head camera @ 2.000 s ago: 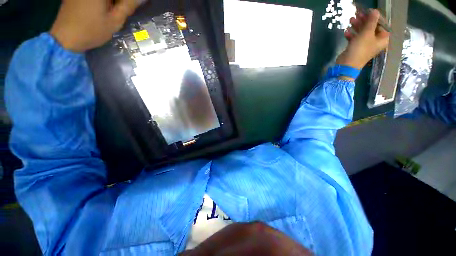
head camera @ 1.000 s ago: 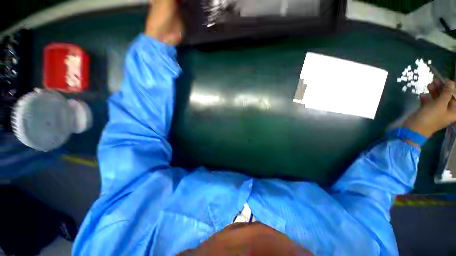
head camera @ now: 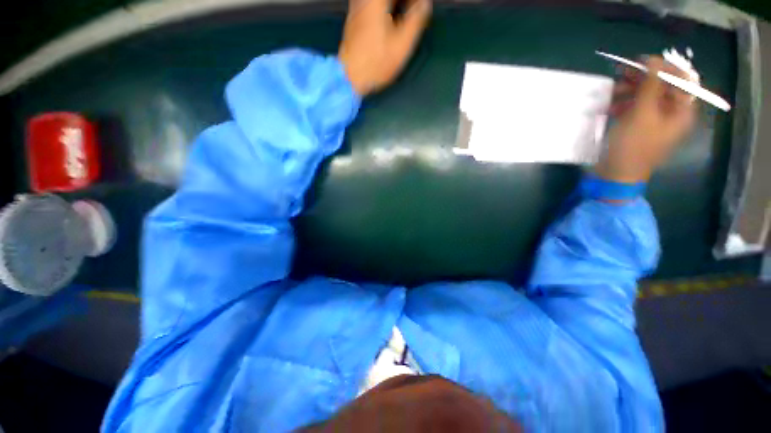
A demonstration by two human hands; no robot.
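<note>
A white rectangular sheet (head camera: 534,114) with a greyish strip at its left end lies on the dark green bench. My right hand (head camera: 649,118), blurred, holds the thin pointed tweezers (head camera: 668,78) at the sheet's right edge. A small pile of white bits (head camera: 681,61) lies just beyond this hand, partly hidden by it. My left hand (head camera: 382,42) is left of the sheet near the far edge of the bench, fingers apart, with nothing visible in it; its fingertips reach near the top edge of the picture.
A red bin (head camera: 62,152) with white pieces stands at the far left, with a white round fan (head camera: 44,243) below it. A long narrow carton (head camera: 749,161) lies at the right edge. A pale rail (head camera: 135,30) curves along the far side of the bench (head camera: 406,228).
The black tray with the unit has gone out of view. My left hand has opened and moved nearer the sheet. My right hand has moved left from the pile to the sheet's edge.
</note>
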